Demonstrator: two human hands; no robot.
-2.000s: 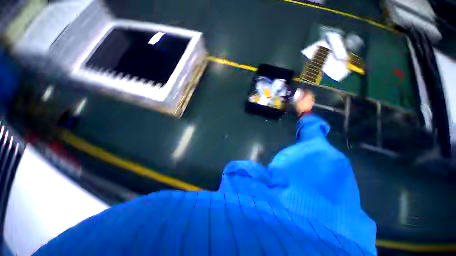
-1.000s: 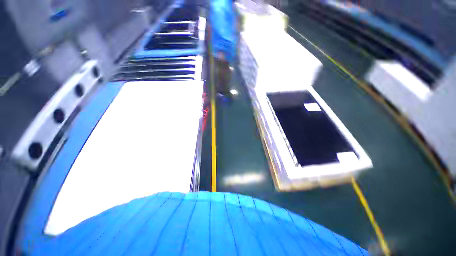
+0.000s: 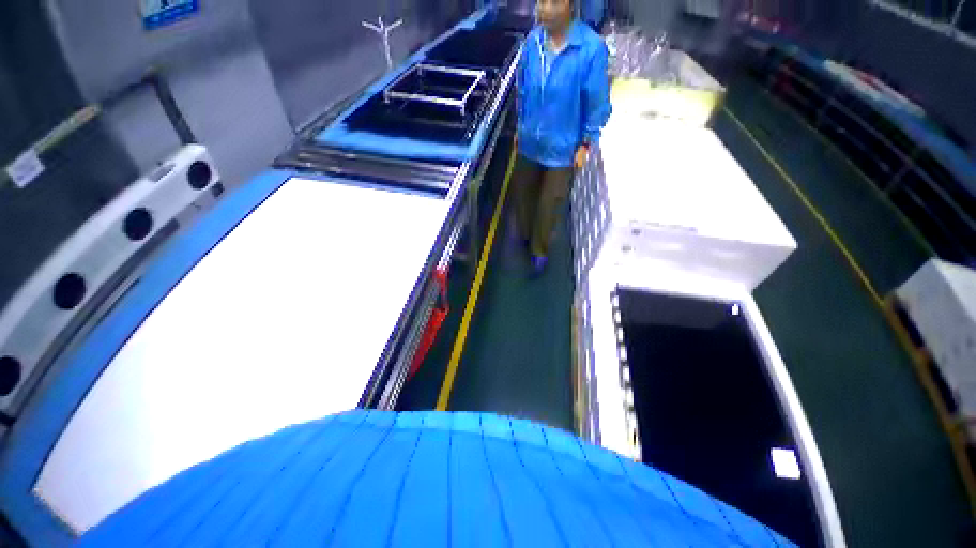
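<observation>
Neither of my hands shows; my blue smock fills the bottom edge. A large plain white backlight unit lies on a blue-edged carrier in front of me to the left. To the right, a glossy black LCD panel with a small white label lies in a white foam tray. Farther along the line, the suction frame rests over a dark panel on another blue-edged carrier.
A person in a blue smock stands in the aisle between the roller conveyor and stacked white foam trays. An air blower with round fans runs along the left. Red material hangs at the conveyor's side. A white stand is behind.
My view has turned from the floor and black bin to the conveyor and aisle. My one visible hand has left view. The coworker now shows more fully, and the foam tray appears nearer.
</observation>
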